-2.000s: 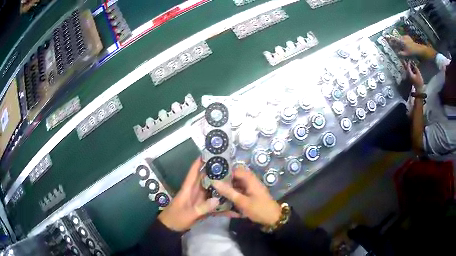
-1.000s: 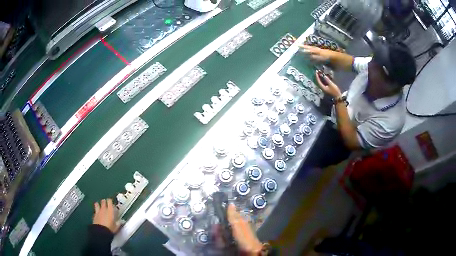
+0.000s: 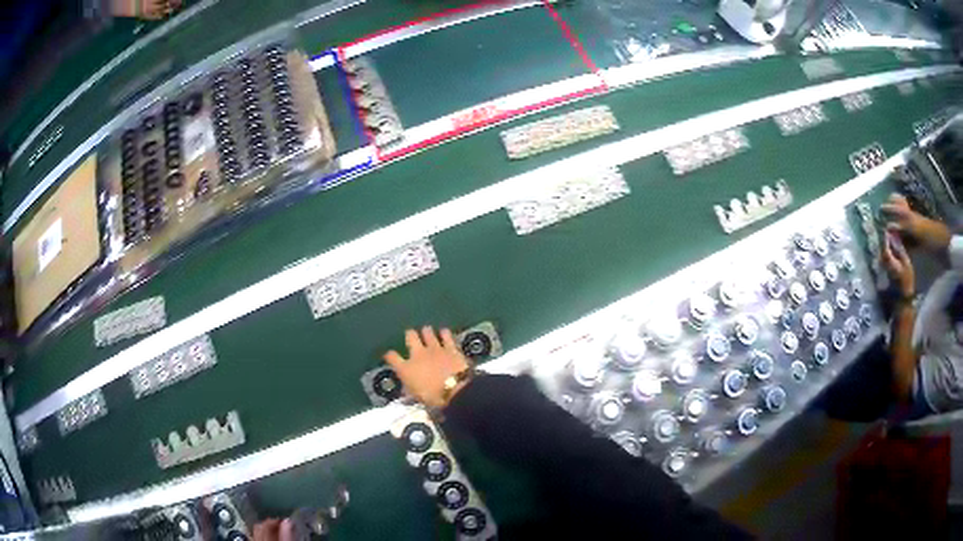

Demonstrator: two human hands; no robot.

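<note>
My right hand point(image 3: 428, 365), with a gold bracelet, lies spread over the middle of a four-position housing point(image 3: 477, 343) on the green belt. A black ring shows on each side of it; the middle is hidden, and whether the fingers grip it is unclear. My left hand point(image 3: 272, 529) is mostly cut off by the bottom edge. It holds a blurred, pale grey scalloped bracket point(image 3: 322, 515). Another housing point(image 3: 435, 467) with four black rings lies below my right hand, on the near side of the white strip.
A clear blister tray point(image 3: 686, 465) with round silvery inserts is at right. Flat four-hole plates point(image 3: 372, 277) and scalloped brackets point(image 3: 199, 439) lie on the belt. A brown tray of black parts point(image 3: 216, 143) is at far left. Other housings are lower left. Another person's hands point(image 3: 910, 227) work at far right.
The view has swung left. My right hand has moved from over the blister tray to a housing on the belt. My left hand has left the belt and is now at the bottom edge with a bracket.
</note>
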